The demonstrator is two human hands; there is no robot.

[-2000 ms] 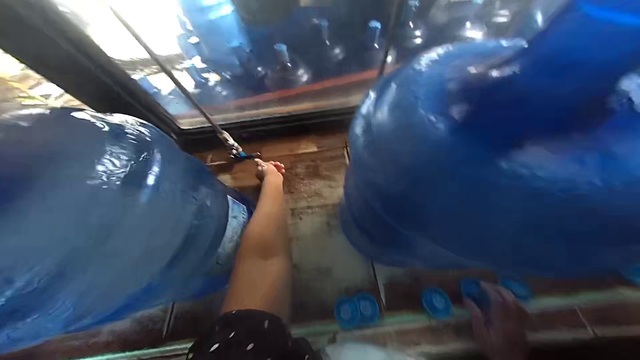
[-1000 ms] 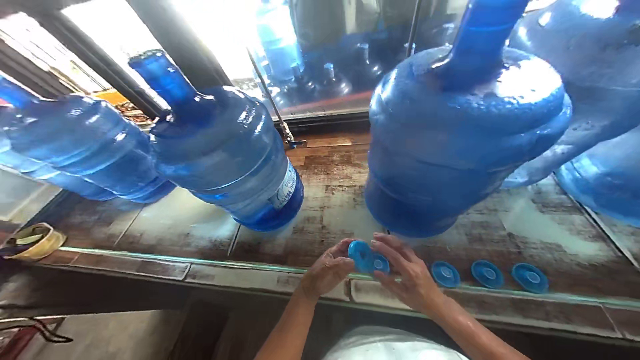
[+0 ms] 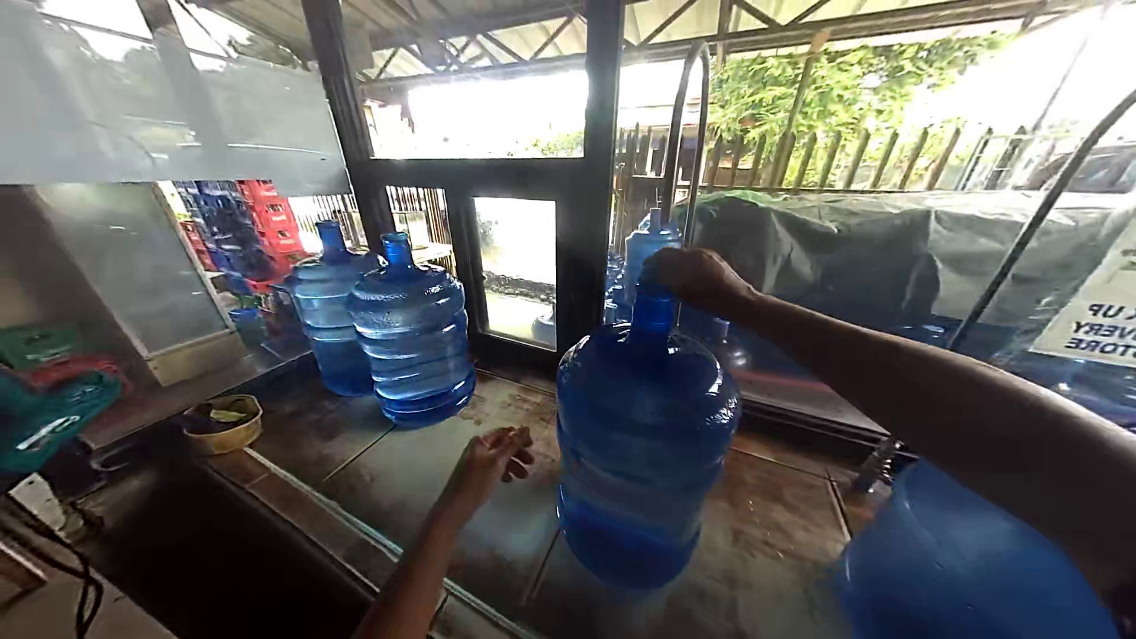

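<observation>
A large blue water jug stands upright on the tiled ledge. My right hand reaches in from the right and is closed over the top of its neck; whether a cap lies under the fingers is hidden. My left hand is raised over the ledge, left of the jug and apart from it, fingers loosely curled with nothing visible in them. Two more water jugs stand side by side farther back on the left. Part of another blue jug shows at the lower right, beneath my right forearm.
A round yellowish container sits at the ledge's left edge. Behind the jugs is a dark window frame with glass; a metal chain or fitting lies at its base. Red crates stand beyond the glass, and green and teal items are at far left.
The view has swung left and up. My hands, together at blue caps one second ago, are now apart, with the right one at a jug's neck. The caps are out of view.
</observation>
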